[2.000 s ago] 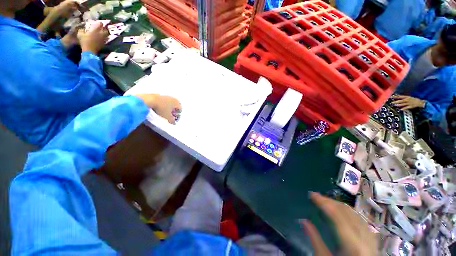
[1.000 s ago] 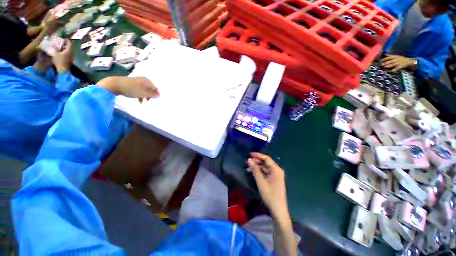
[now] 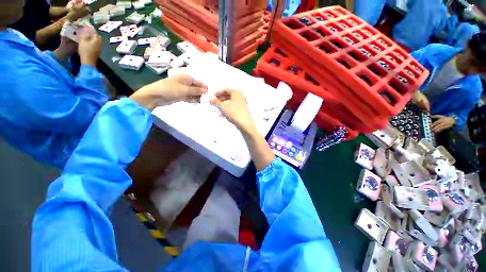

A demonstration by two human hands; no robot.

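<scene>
The large white foam box [image 3: 208, 139] lies left of the purple tape dispenser [image 3: 288, 147]. My left hand [image 3: 173, 90] and my right hand [image 3: 233, 108] are both above the box, fingertips bent and close together, a small gap apart. A small pale or clear thing [image 3: 206, 99] seems to show between the fingertips. It blends into the white behind, so I cannot tell which hand grips it. The dispenser's lights are lit and its white tape roll [image 3: 307, 112] stands upright.
A large pile of housings [image 3: 426, 196] lies at right on the green bench [image 3: 333, 196]. Orange trays [image 3: 346, 58] stand behind the dispenser, beside a shiny ribbed stack [image 3: 331, 138]. A person in blue [image 3: 48, 90] works at left, another at right. An open carton [image 3: 176, 186] is below the bench.
My right hand has come from the pile side, past the dispenser's front, to above the white box. My left hand has moved right and up to meet it. The disc earlier at my left fingers is no longer distinguishable.
</scene>
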